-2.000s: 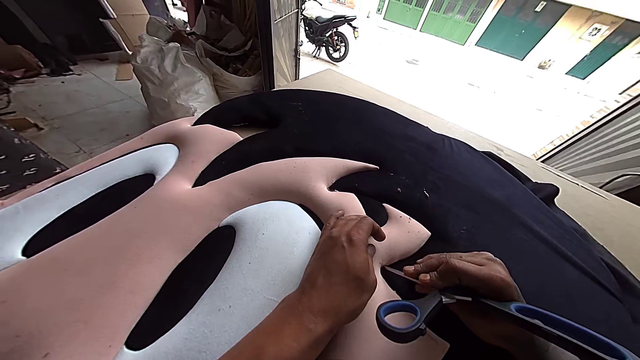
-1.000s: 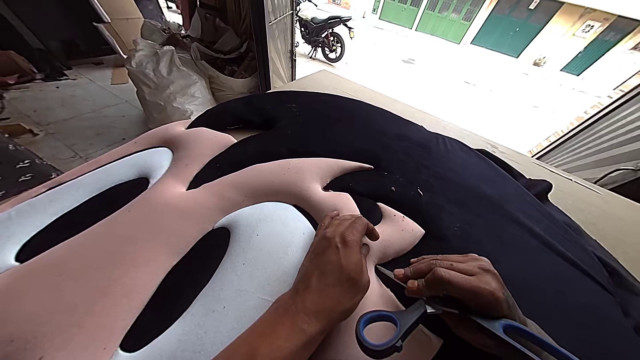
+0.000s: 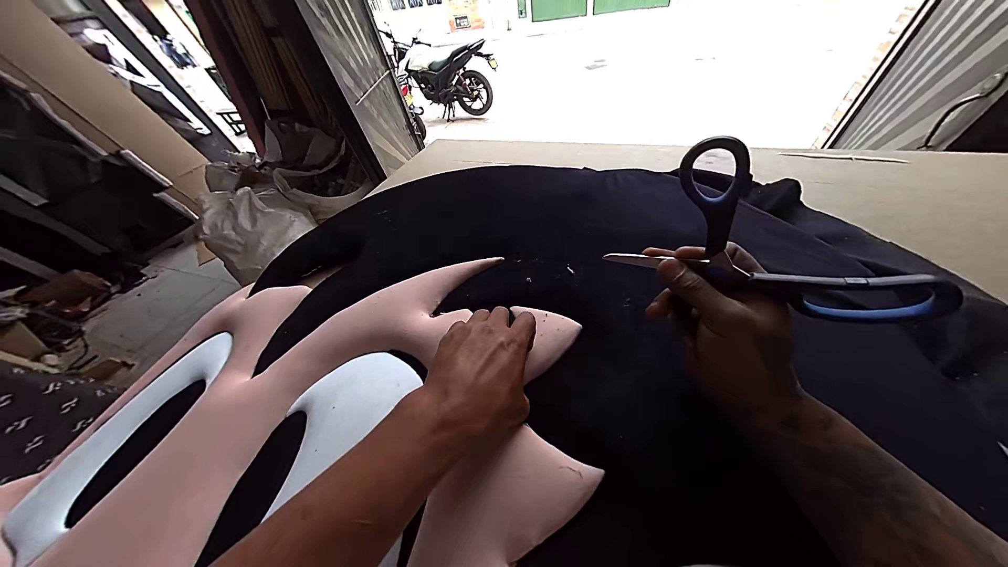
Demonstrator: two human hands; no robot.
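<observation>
A large padded cartoon face has pink fabric with pointed tips, white eye shapes and dark navy fabric around it. My left hand presses on the pink fabric between two of its points, fingertips curled at a dark gap; whether it pinches anything is hidden. My right hand is raised over the dark fabric, to the right of the pink points. It grips a pair of scissors with black and blue handles near the pivot, handles spread wide, a blade tip pointing left.
The piece lies on a light brown board. White sacks stand on the floor beyond its left side. Patterned dark fabric lies at the left edge. A motorcycle is parked outside the open doorway, beside a corrugated metal door.
My right hand has lifted away from the pink edge with the scissors, which have turned so that one handle points up. My left hand stays on the pink fabric. The view has shifted.
</observation>
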